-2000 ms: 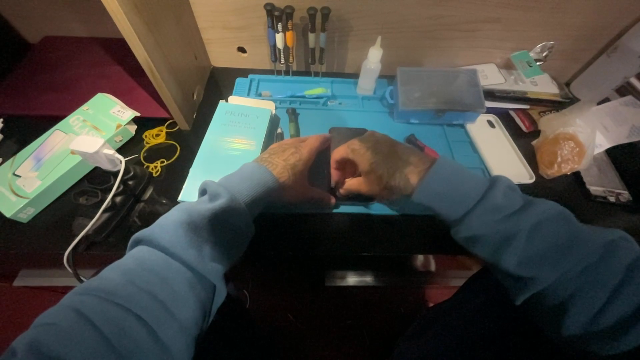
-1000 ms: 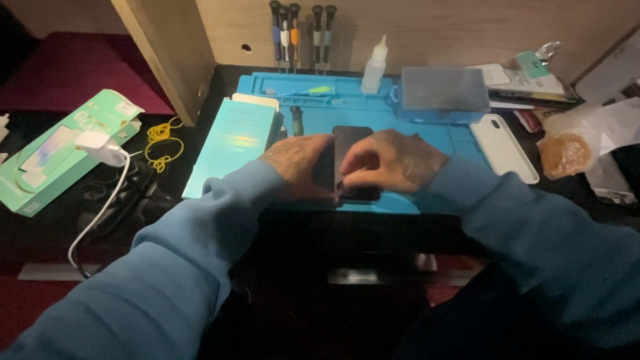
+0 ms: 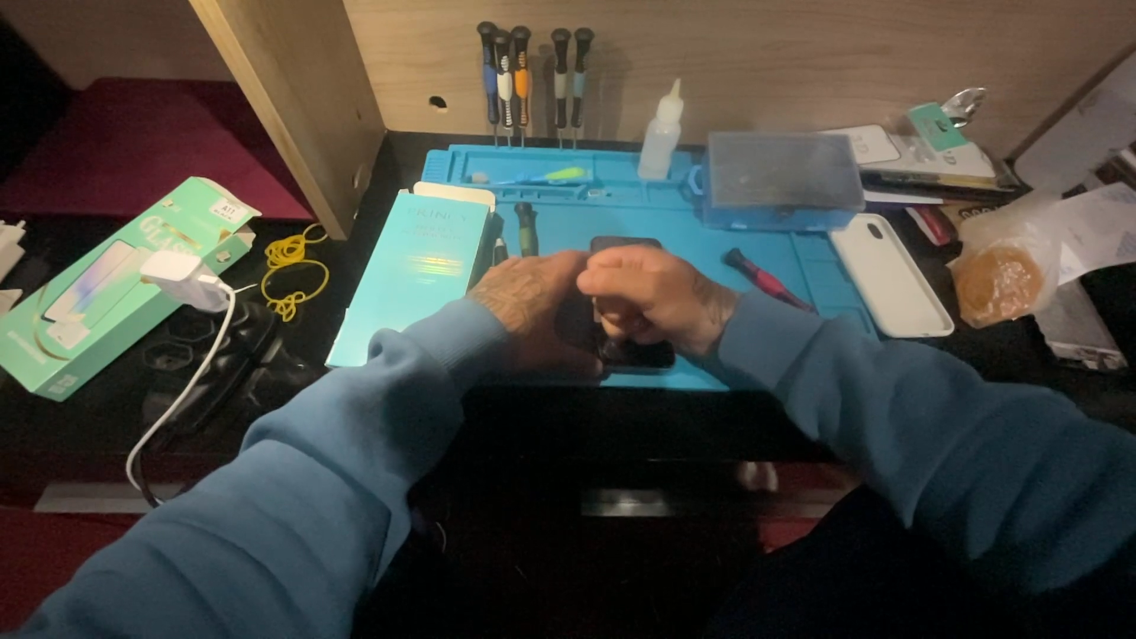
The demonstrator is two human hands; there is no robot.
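A dark smartphone (image 3: 646,357) lies on a blue silicone repair mat (image 3: 612,218), partly covered by my hands. My left hand (image 3: 543,311) rests along the phone's left side; a dark flat part seems to be under its fingers, but its shape is hidden. Over the phone, my right hand (image 3: 652,297) is curled with its fingers bent, and whether it pinches something small cannot be seen. A red and black screwdriver (image 3: 765,279) lies right of my right hand. Beyond my left hand is a dark green-handled tool (image 3: 526,229), beside a turquoise box (image 3: 417,257).
Several precision screwdrivers (image 3: 522,75) stand against the back panel. A dropper bottle (image 3: 660,133) and a blue plastic case (image 3: 781,182) stand at the mat's back. To the right are a white phone case (image 3: 890,275) and a plastic bag (image 3: 1001,275); at left, a charger (image 3: 185,277) on a green box (image 3: 84,306).
My right hand's fingers, bent down at the phone a second ago, are now more curled, with the hand over the phone's middle. My left hand stays at the phone's left side.
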